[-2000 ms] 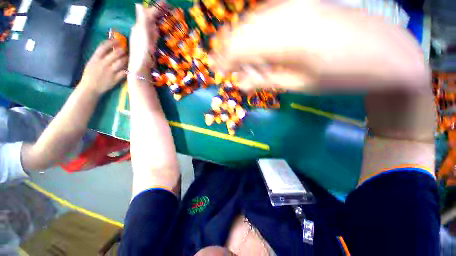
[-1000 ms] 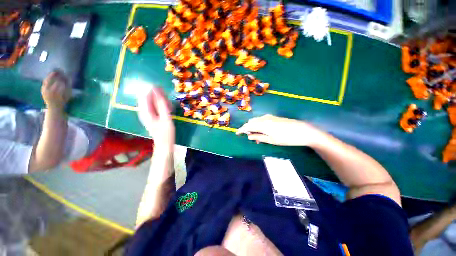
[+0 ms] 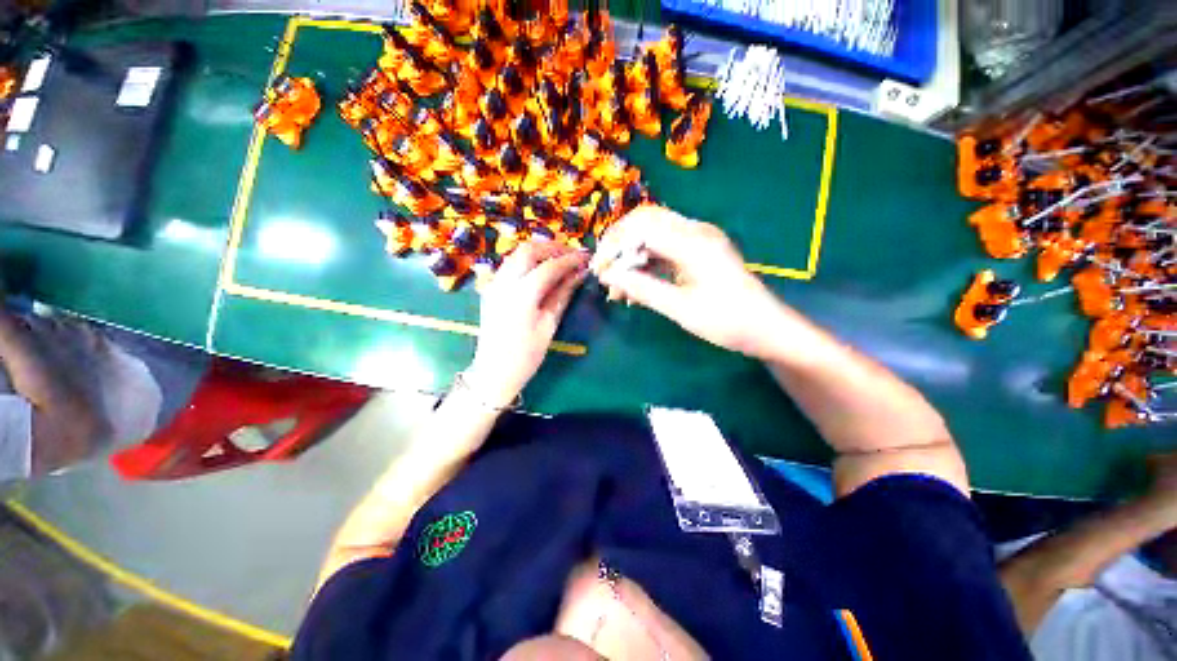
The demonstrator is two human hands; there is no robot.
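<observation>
My left hand point(image 3: 523, 307) and my right hand point(image 3: 691, 274) meet fingertip to fingertip at the near edge of a big pile of orange and black figures point(image 3: 510, 123). A short bit of a white stick point(image 3: 638, 258) shows between my right fingers. My left fingers are pinched together; whether they hold a figure is hidden. A loose bundle of white sticks point(image 3: 753, 85) lies beyond the pile's right side.
A blue tray point(image 3: 914, 45) of white sticks stands at the back. Figures with sticks point(image 3: 1110, 233) are heaped at the right. One figure point(image 3: 292, 109) lies apart at left, near a black plate point(image 3: 88, 136). A red stool point(image 3: 239, 420) is below the bench; neighbours' arms show at both sides.
My hands were apart; my left has moved right and my right has moved up, and they now meet at the pile. The left neighbour's hand has left the black plate.
</observation>
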